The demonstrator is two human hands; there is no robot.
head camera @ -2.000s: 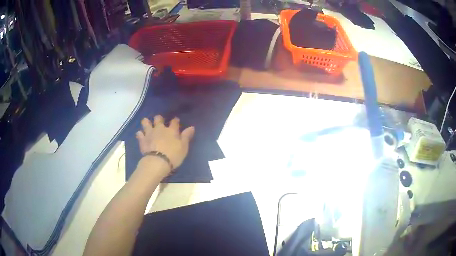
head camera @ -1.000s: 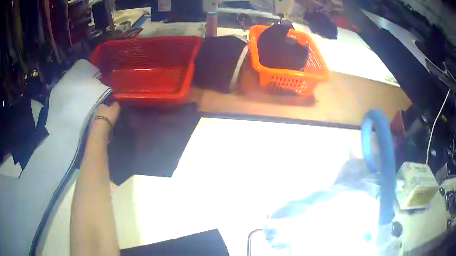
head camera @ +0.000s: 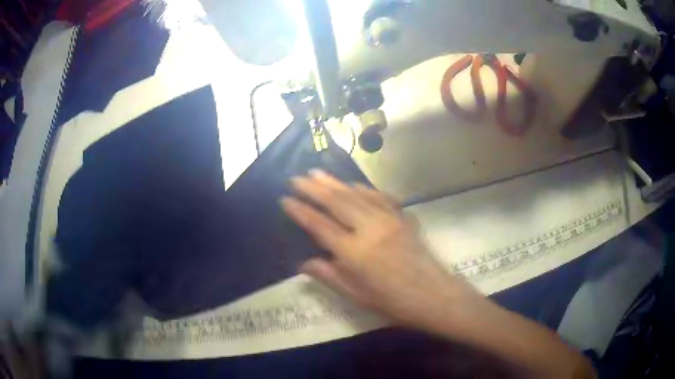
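Note:
A large dark fabric panel (head camera: 178, 215) lies across the machine bed and the table front. Its upper right corner is at the presser foot (head camera: 320, 139), under strong glare. My right hand (head camera: 355, 237) rests flat on the panel just below the foot, fingers spread and pointing up-left, not gripping. The panel's left end is blurred and bunched. A blurred brownish shape is at the lower left edge; I cannot tell whether it is my left hand.
Orange-red looped handles (head camera: 511, 96) lie on the machine bed behind the work. A measuring tape strip (head camera: 540, 240) runs along the table's front edge. A long pale piece with a dark edge (head camera: 37, 96) is at far left, beside another dark piece (head camera: 111, 59). Red plastic shows at the top left.
The view has swung down to the sewing area. My left hand has left the pale piece's edge. My right hand now shows on a dark panel at the presser foot.

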